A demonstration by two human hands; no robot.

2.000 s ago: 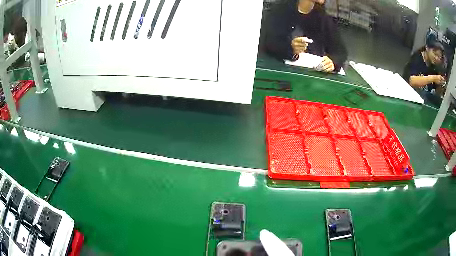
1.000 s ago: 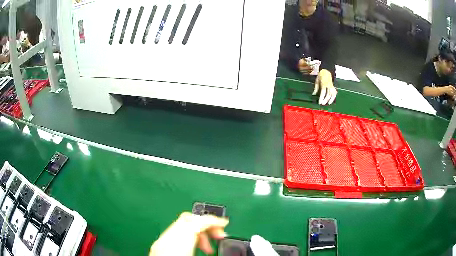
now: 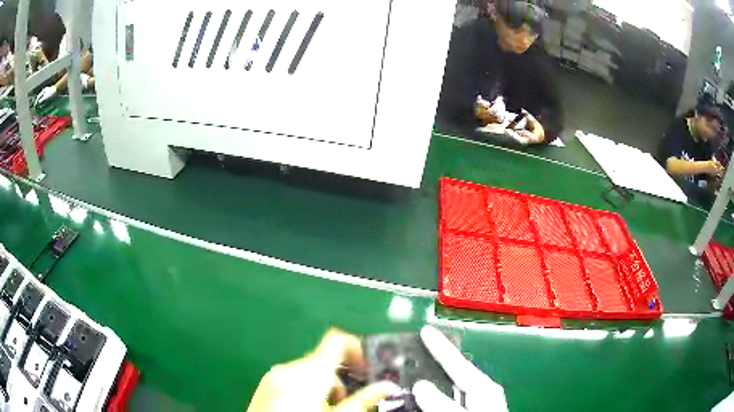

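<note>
A dark phone middle frame (image 3: 406,360) with round lens holes at its camera end is held low in the centre of the view, cut off by the bottom edge. My left hand (image 3: 310,378), which looks bare and is blurred, grips its left side. My right hand (image 3: 460,378), in white covering, holds its right side with fingers on top. The lower part of the frame is hidden by the hands and the picture edge.
A red tray (image 3: 499,266) lies ahead right. A white tray (image 3: 113,354) of dark phone parts is at lower left, with a phone frame (image 3: 60,241) beyond it. A white machine (image 3: 265,153) stands ahead. A person (image 3: 515,88) sits opposite, another (image 3: 696,153) farther right.
My left hand has moved right and taken hold of the frame; the right fingers have spread over it. The two frames on the near green surface no longer show there. The person opposite has drawn their hands back.
</note>
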